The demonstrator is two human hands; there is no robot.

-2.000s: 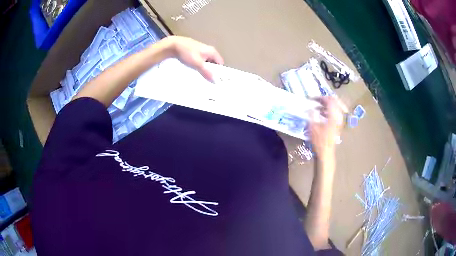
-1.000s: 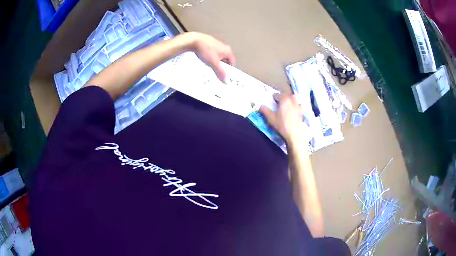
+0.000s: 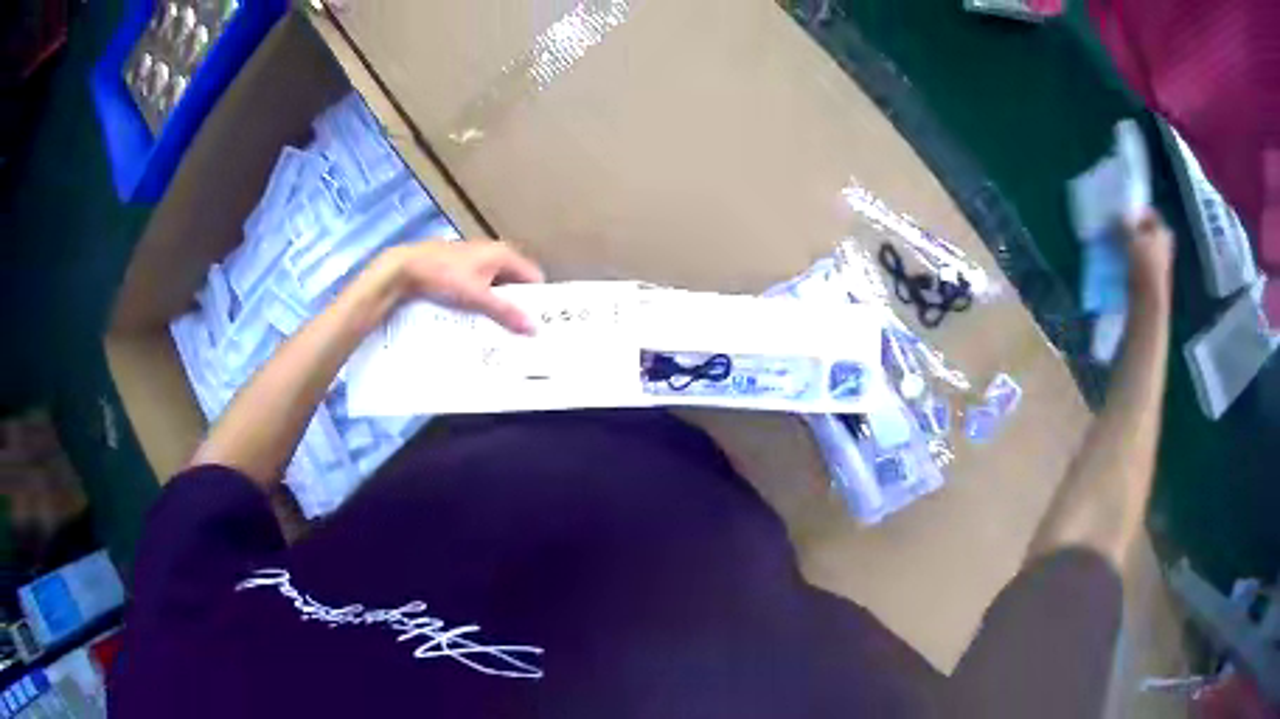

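Note:
A long white printed retail box lies across the front of my body. A black coiled cable and a clear-wrapped piece show in or on its right half; I cannot tell which. My left hand grips the box's upper left edge, fingers on its face. My right hand is stretched far right over the green belt, on a slim white and pale-blue item, blurred; I cannot tell if it is a box or leaflet.
An open carton of translucent trays stands left, a blue crate beyond. Right of the box lie a wrapped tray, another black cable and small squares. White boxes and a person's pink-red clothing are far right.
My right hand has left the retail box and moved far right onto the white and pale-blue item. The box now lies more level, with the cable and wrapped piece showing. The view has shifted.

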